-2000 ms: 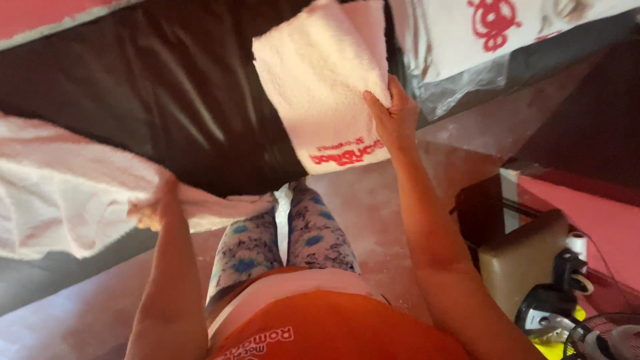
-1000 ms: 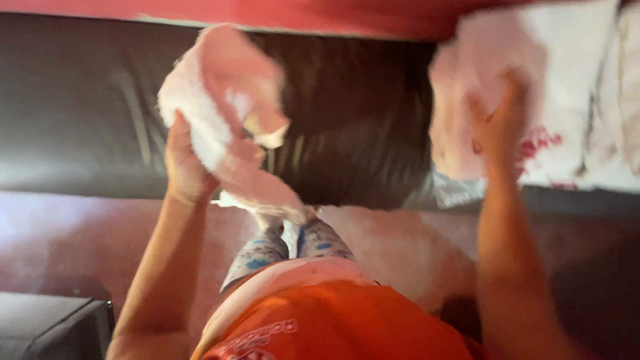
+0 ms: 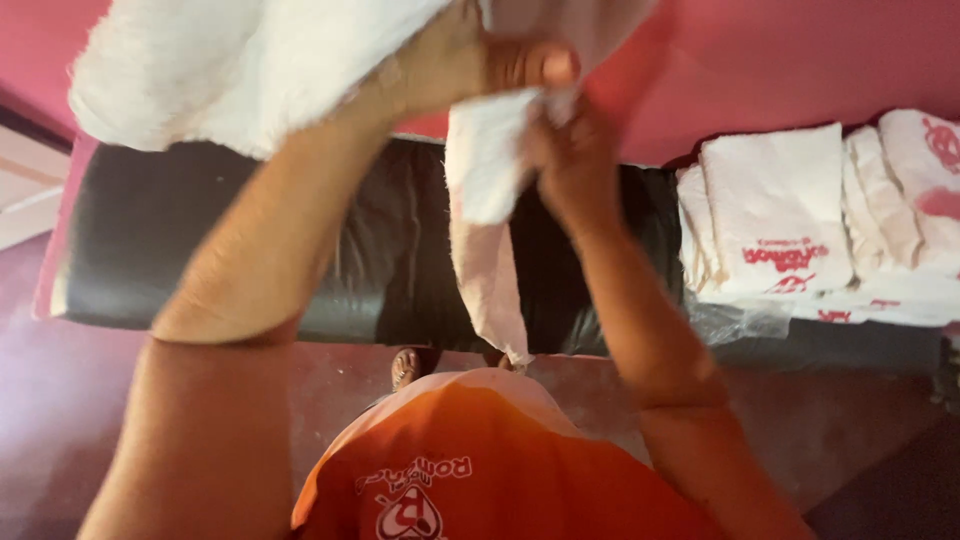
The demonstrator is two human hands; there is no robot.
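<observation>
A white terry towel [image 3: 202,67] is lifted high in front of me, its upper part cut off by the top of the view. My left hand [image 3: 480,67] is raised at the top centre against the cloth, blurred, its thumb pointing right. Just below and to the right, my right hand [image 3: 574,150] pinches the towel's edge, and a narrow length of the cloth [image 3: 484,262] hangs from it over the black padded bench. Exactly how the left fingers close on the towel is blurred.
Folded white towels with red print [image 3: 772,202] lie on the right of the black padded bench [image 3: 165,247]. Clear plastic film [image 3: 739,321] sticks out beneath them. A pink wall [image 3: 787,67] rises behind the bench, and my feet stand on the reddish floor [image 3: 337,412].
My right hand has left the folded towels and moved left to the cloth. My left hand has risen, and the towel, bunched one second ago, is spread out more.
</observation>
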